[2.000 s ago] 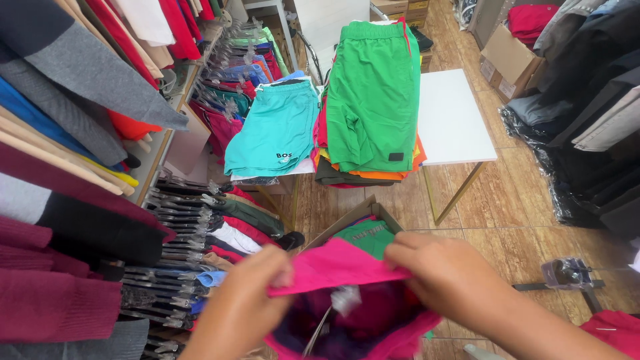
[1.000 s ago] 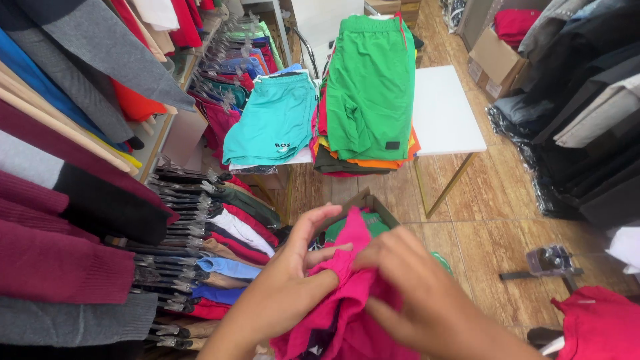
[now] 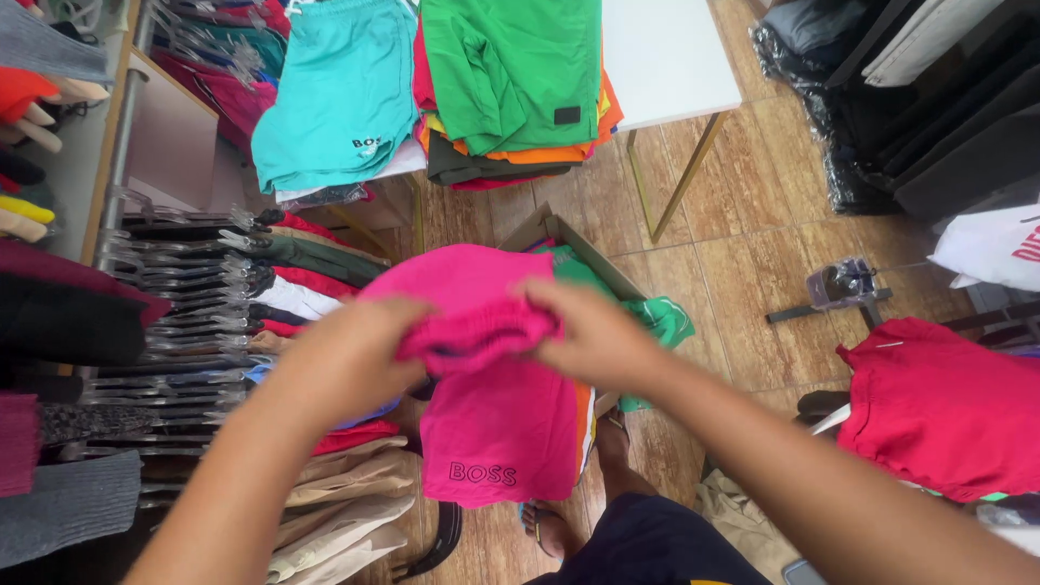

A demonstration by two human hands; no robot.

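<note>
Between my two hands hangs a pair of bright pink shorts (image 3: 504, 431) with an elastic waistband. My left hand (image 3: 357, 357) grips one end of the waistband and my right hand (image 3: 589, 337) grips the other; both are blurred. One leg hangs down and bears dark lettering, while other pink fabric bulges above the waistband. Behind the shorts is an open cardboard box (image 3: 597, 256) holding green garments (image 3: 581, 272). Farther off, turquoise shorts (image 3: 341, 97) lie beside a folded stack topped by green shorts (image 3: 520, 73).
A white table (image 3: 670, 61) with thin metal legs bears the stacks. Clothes on hangers (image 3: 203, 317) crowd the left side. Dark garments (image 3: 967, 122) hang at the upper right, red clothing (image 3: 942, 406) lies lower right, and a metal stand (image 3: 873, 301) is near it. My sandaled feet (image 3: 552, 528) are below.
The pink shorts were bunched in my hands one second ago; now the waistband is stretched between them and a leg hangs down. The view has tilted downward.
</note>
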